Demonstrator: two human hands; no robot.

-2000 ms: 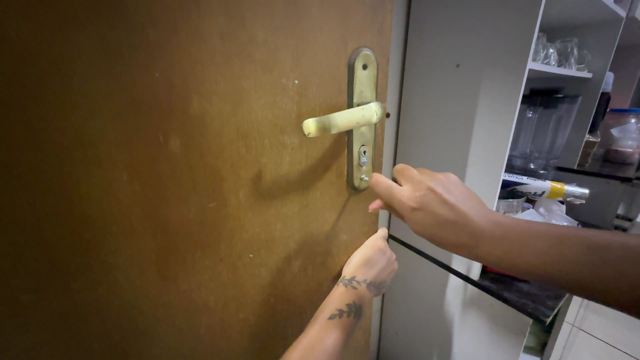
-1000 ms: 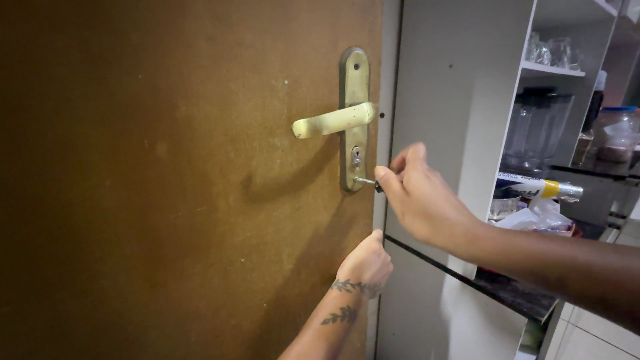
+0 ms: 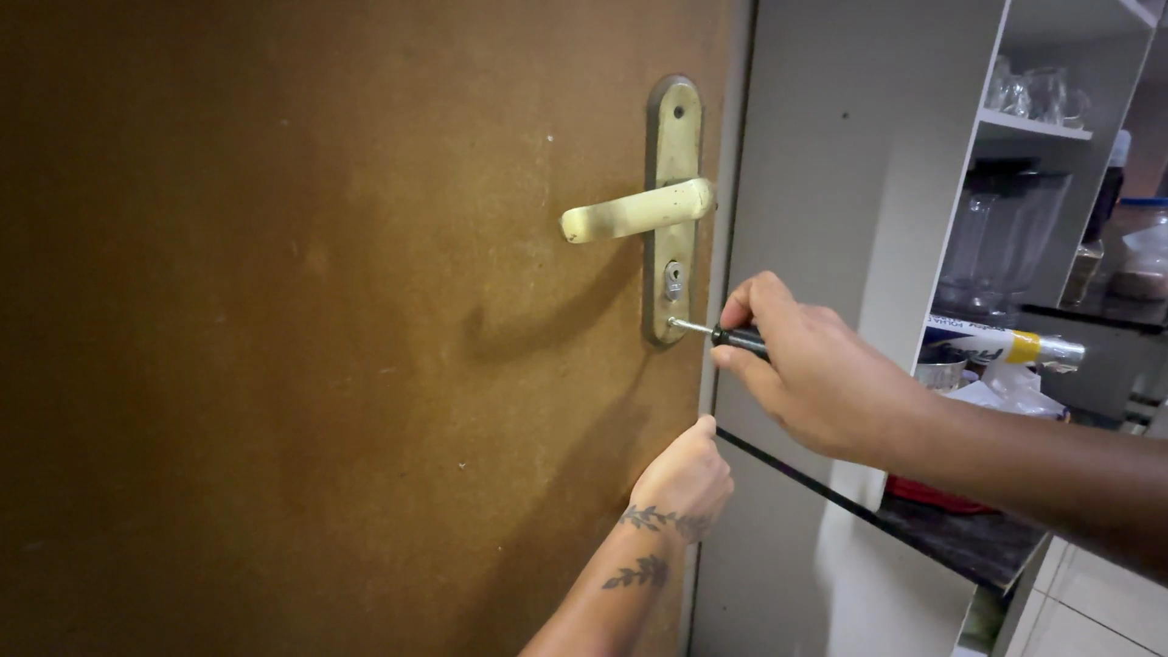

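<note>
A brass-coloured door plate [image 3: 676,146] is on a brown wooden door [image 3: 365,274], its lever handle [image 3: 634,212] pointing left. Below the lever sits a lock cylinder [image 3: 673,280]. My right hand [image 3: 803,365] holds a small screwdriver [image 3: 741,340] by its black handle, between thumb and fingers; the shank points left and its tip meets the screw [image 3: 672,322] at the plate's lower end. Lower down, my left hand [image 3: 684,484] rests against the door's edge, its fingers partly hidden behind that edge.
A grey cabinet panel [image 3: 812,182] stands right of the door. Beyond it are a shelf with glassware [image 3: 1036,96], a blender jug [image 3: 1004,237], a foil roll box [image 3: 985,345], a blue-lidded jar [image 3: 1141,251] and a dark countertop [image 3: 958,534].
Two seconds ago the screwdriver was hidden in my right hand. The fingers of that hand have shifted on the handle, which now shows. My left hand has stayed at the door's edge.
</note>
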